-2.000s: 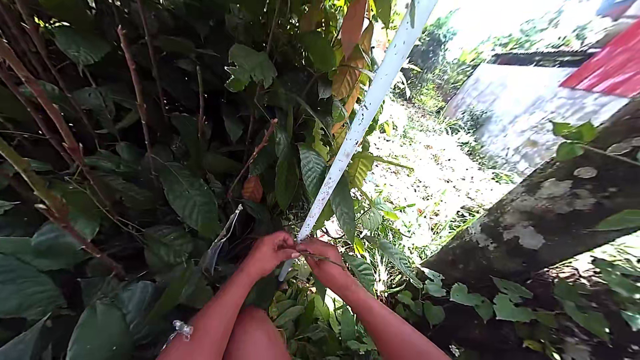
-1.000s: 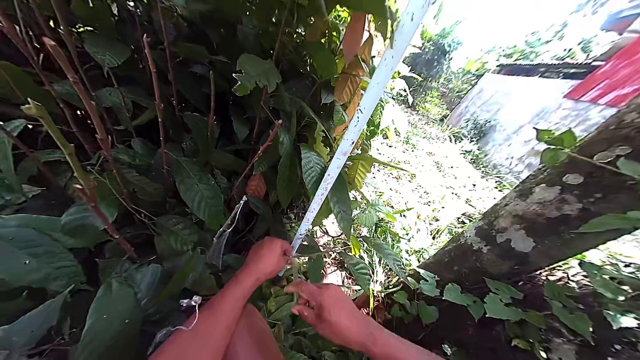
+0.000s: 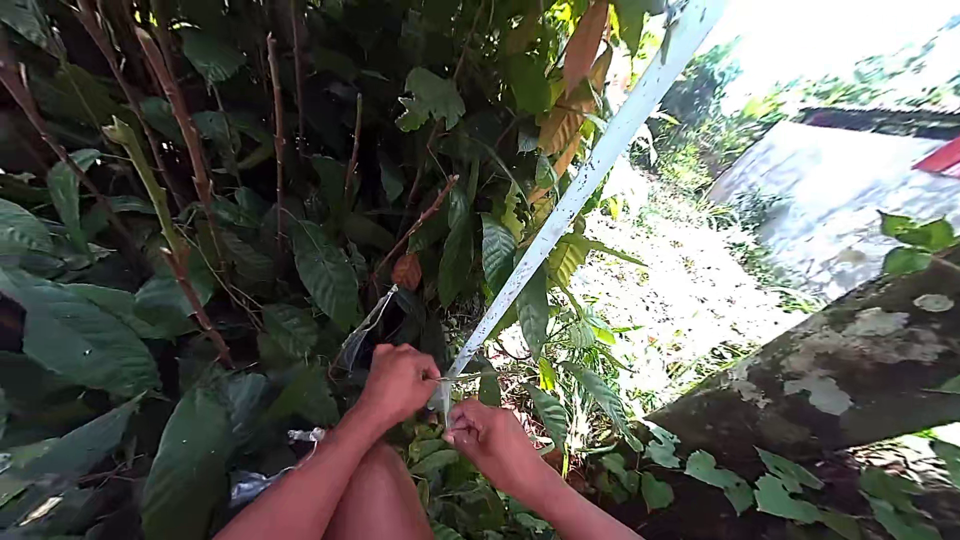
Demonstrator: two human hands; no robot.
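Observation:
A long white pole (image 3: 570, 202), speckled with dark marks, slants from the upper right down to my hands. My left hand (image 3: 401, 379) is curled beside the pole's lower end, with a thin strand pinched between thumb and fingers. Just below and to the right, my right hand (image 3: 480, 431) has its fingertips closed at a pale, translucent strip (image 3: 447, 405) that hangs by the pole's foot; whether they grip it I cannot tell. A piece of clear plastic (image 3: 364, 326) hangs on a twig left of the pole.
Dense leafy shrubs with cut stems (image 3: 279, 135) fill the left. A lichen-spotted trunk (image 3: 817, 375) slants across the lower right. Behind it are sunlit ground (image 3: 675, 277) and a pale wall (image 3: 817, 202). My bare knee (image 3: 382, 487) is below my hands.
My hands were together at the pole two seconds ago. My right hand moved off to the lower right, then came back close below my left hand, which stays by the pole.

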